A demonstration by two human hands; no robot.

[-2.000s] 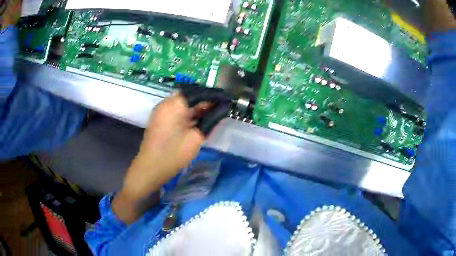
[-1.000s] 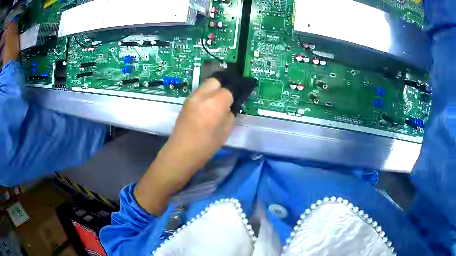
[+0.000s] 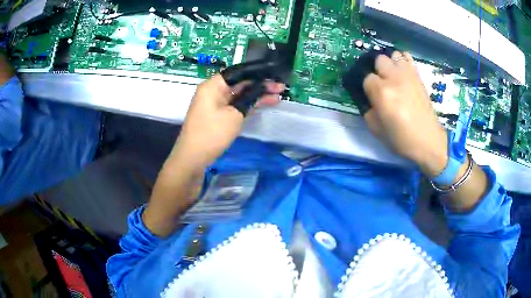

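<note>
Green circuit boards lie end to end: a left board and a right board, with a dark gap between them. My left hand, with black coverings on some fingers, is at the left board's front right corner. Its thumb and fingertips are close together near the pins there; whether they hold anything is unclear. My right hand is curled, knuckles up, over the front of the right board. Its black-covered fingers point left and down; their tips and anything in them are hidden.
A silver conveyor rail runs between me and the boards. A long silver-white heat sink stands on the right board. Another person's blue sleeve is at the left. A thin blue cord rises from my right wrist strap.
My right hand has come into view over the right board. My left hand stays near the corner pins, now with its fingertips more visible. The boards appear higher in the picture.
</note>
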